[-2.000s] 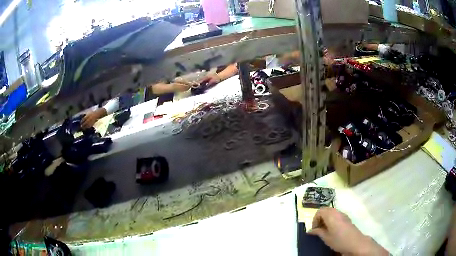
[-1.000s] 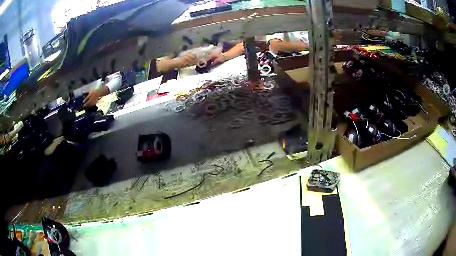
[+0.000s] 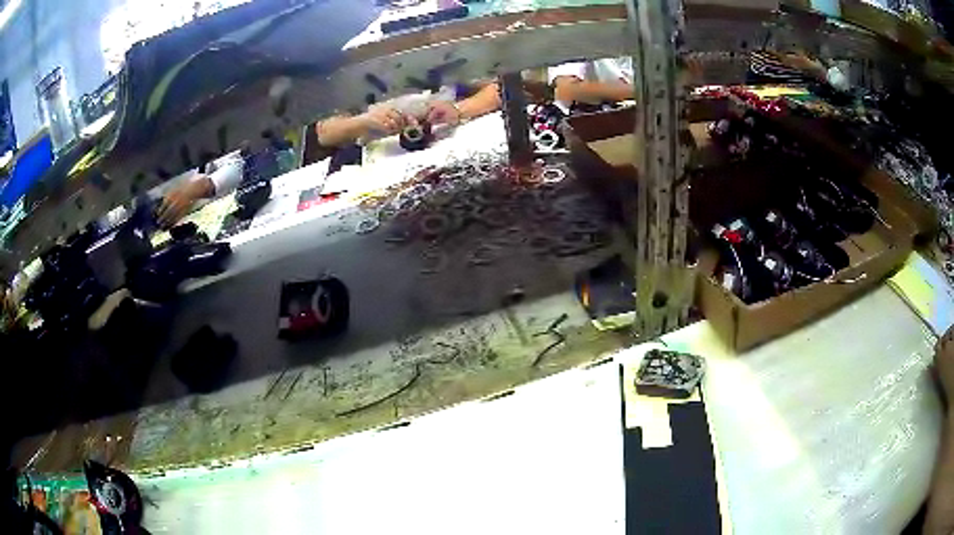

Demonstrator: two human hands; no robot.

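A silver-grey speckled parts tin (image 3: 669,373) sits at the head of a long black mat (image 3: 675,475) on the pale bench. Pale yellow tape (image 3: 651,422) shows between the tin and the mat and along the mat's edges. My left hand is not in view. Only a cut-off strip of skin shows at the right edge, apparently my right arm; its hand is outside the picture. Black units with round centres (image 3: 113,496) lie at the bottom left, partly cut off.
A cardboard box (image 3: 795,313) of black units stands right of the upright metal post (image 3: 661,209). A black unit with a pale ring (image 3: 314,307) and a heap of pale rings (image 3: 471,214) lie on the grey shelf. Other workers' hands (image 3: 413,120) show opposite.
The hand that was over the black mat two seconds ago has left the picture, uncovering mat and tape. The view has shifted slightly. Hands opposite have moved a little around a small dark unit.
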